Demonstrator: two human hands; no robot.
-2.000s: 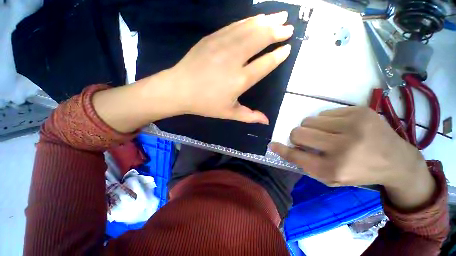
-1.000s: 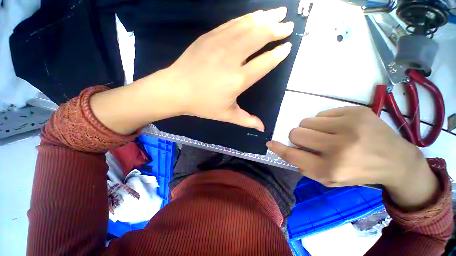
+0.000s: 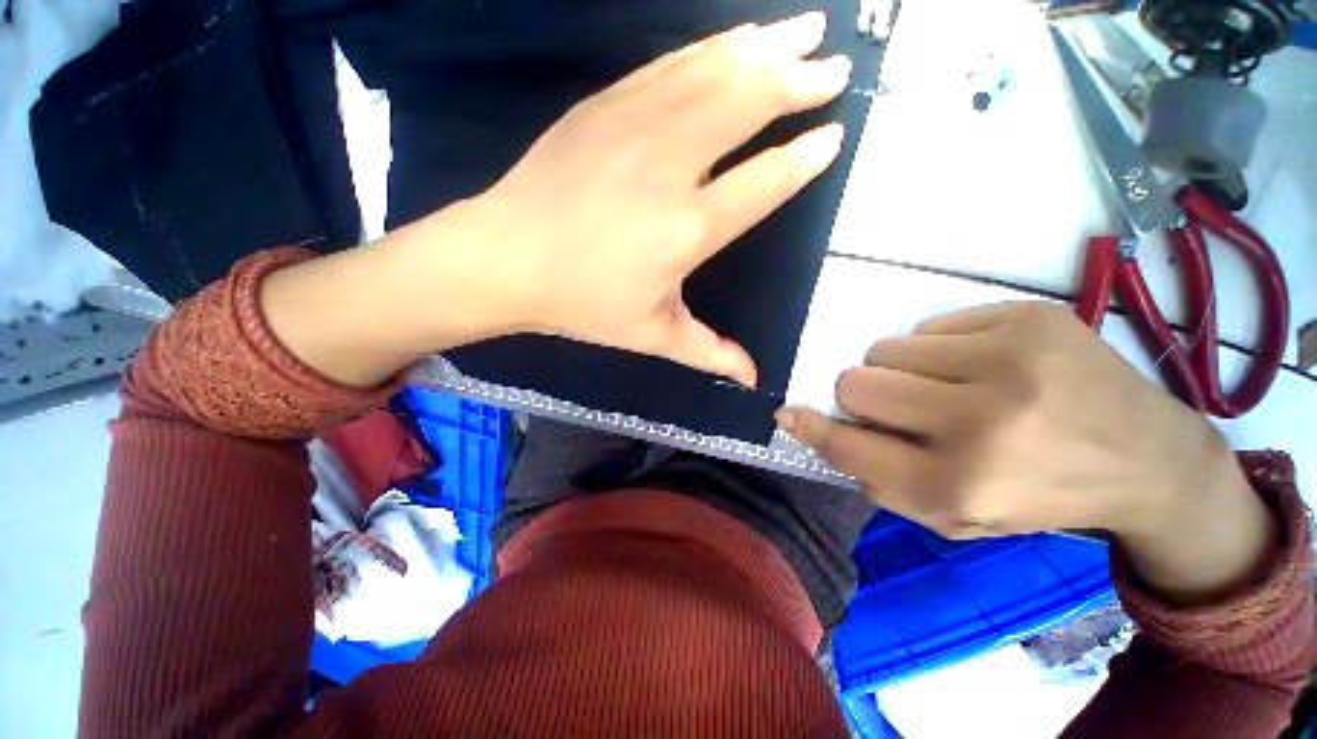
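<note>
A black garment panel [image 3: 744, 303] lies on the white table, its lower edge along the ruled front edge. My left hand [image 3: 650, 202] lies flat on it with fingers spread and thumb near its lower right part. My right hand [image 3: 968, 419] is curled at the panel's lower right corner, its index fingertip touching or very near that corner. Whether it pinches the cloth cannot be told. More black cloth [image 3: 174, 145] with thin white lines lies at the left. A pale pointed piece [image 3: 367, 137] shows between the dark layers.
Red-handled shears [image 3: 1199, 296] lie at the right, beside a machine part with a pale cylinder [image 3: 1203, 130]. A table-edge ruler [image 3: 636, 426] runs along the front. Below are blue crates [image 3: 961, 592] with white scraps [image 3: 397, 570] and a red cloth [image 3: 379, 459].
The panel's lower edge strip has shifted slightly under my left thumb, and its short white mark is now mostly at the thumb tip. My hands have hardly moved.
</note>
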